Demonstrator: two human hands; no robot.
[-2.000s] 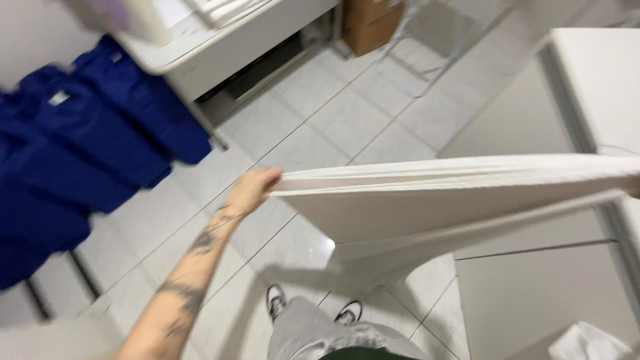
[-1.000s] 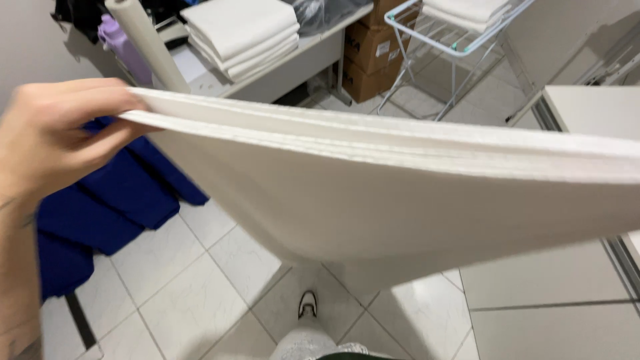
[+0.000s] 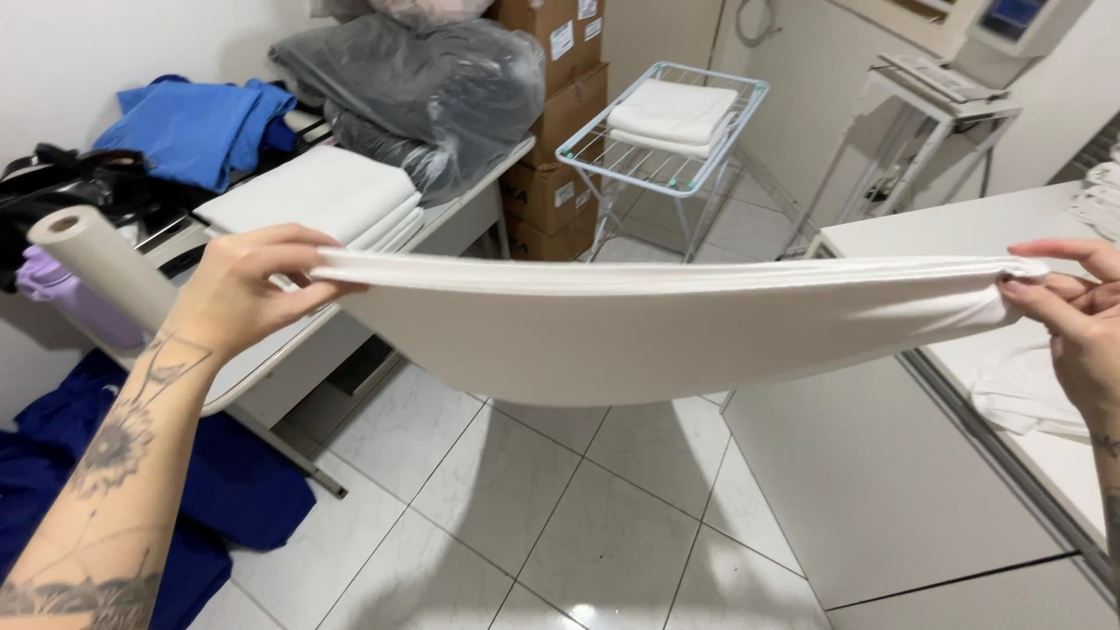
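Observation:
A white cloth, folded in several layers, is stretched in the air between my two hands, its layered edge uppermost and its lower part hanging over the floor. My left hand pinches the left end of that edge between thumb and fingers. At the other end, my right hand grips the bunched corner. Behind my left hand, a stack of folded white cloths lies on a table. More folded white cloths rest on a folding drying rack farther back.
The table at left also bears a white roll, a purple bottle, blue fabric and a dark plastic-wrapped bundle. Cardboard boxes stand behind. A white cabinet is at right, dark blue fabric lower left.
The view has tilted up toward the room. My right hand, out of view one second ago, now shows on the cloth's right end. The cloth stays stretched out, with my left hand still on it.

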